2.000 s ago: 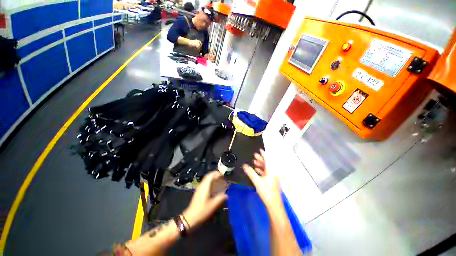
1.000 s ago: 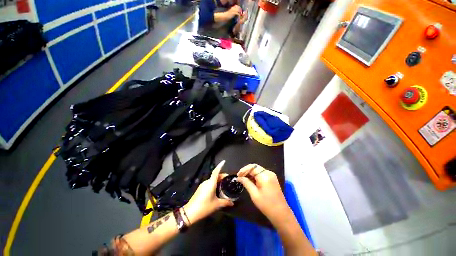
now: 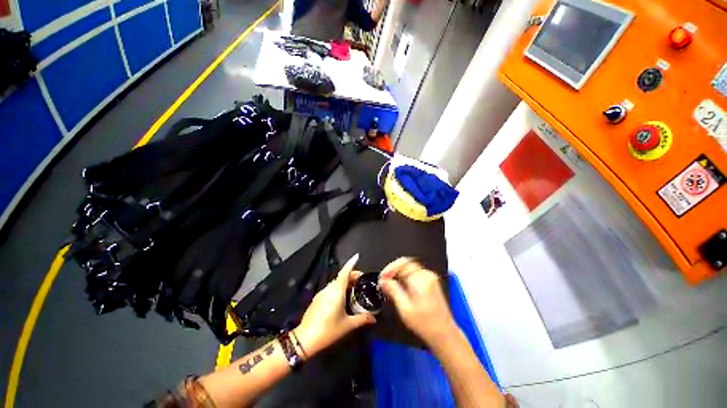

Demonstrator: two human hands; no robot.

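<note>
My left hand (image 3: 328, 307) is wrapped around a small jar (image 3: 367, 293) with black contents and a pale side, held over the near part of the dark table. My right hand (image 3: 416, 293) is at the jar's right rim, fingers pinched together; whether a thin tool is between them is too small to tell. A big heap of black straps (image 3: 199, 215) with shiny metal fittings lies on the table to the left, ends hanging over its edge.
A yellow-rimmed holder (image 3: 408, 205) with a dark blue cloth (image 3: 426, 191) sits at the table's far right corner. An orange control panel (image 3: 590, 103) stands at right. A blue tote (image 3: 414, 374) is low beside the table. A person (image 3: 331, 16) stands behind a white table (image 3: 267, 70).
Two seconds ago both hands were apart from each other, near the jar on the table. One second ago they were both at the jar. Since then the view has shifted slightly.
</note>
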